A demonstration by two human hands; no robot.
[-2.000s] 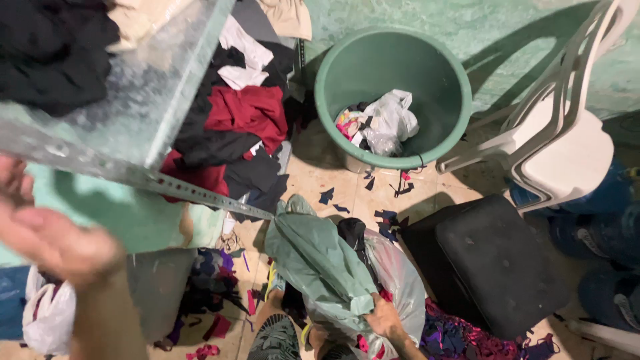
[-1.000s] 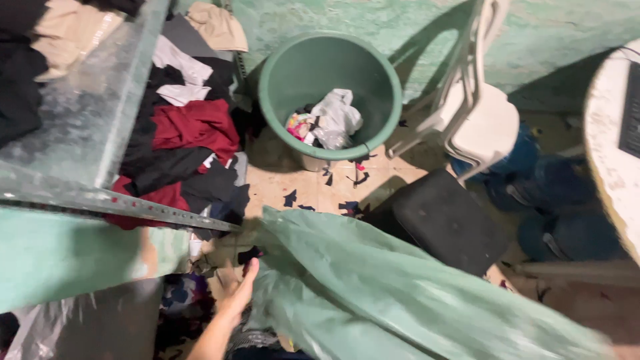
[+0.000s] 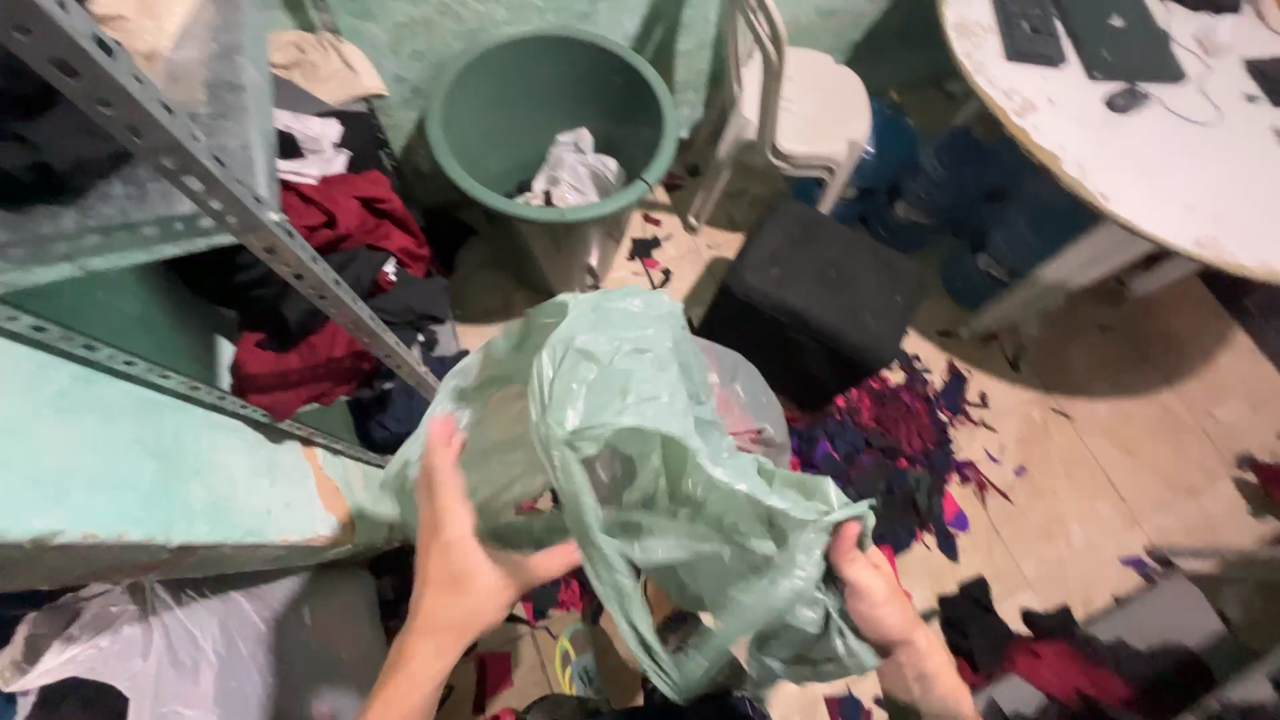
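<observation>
A large green plastic bag (image 3: 640, 400) hangs between my hands at the centre, its mouth partly spread. My right hand (image 3: 875, 590) grips the bag's edge on the right. On the other side, my left hand (image 3: 470, 550) has its thumb and fingers apart beside the bag; it does not appear to grip the plastic. Behind the bag, part of a clear plastic bag (image 3: 745, 400) with reddish content shows. Fabric scraps (image 3: 890, 440) in dark, red and purple lie heaped on the floor to its right.
A green tub (image 3: 450, 150) holding a whitish plastic bag (image 3: 575, 172) stands ahead. Nearby are a black box-like seat (image 3: 815, 295), white plastic chairs (image 3: 810, 100) and a round white table (image 3: 1120, 150). Metal shelving (image 3: 230, 200) and piled clothes (image 3: 350, 225) are at left.
Two seconds ago my left hand was off to the left and my right hand held the green bag low. The bag was spread out rightward one second ago; now it is bunched between both hands.
</observation>
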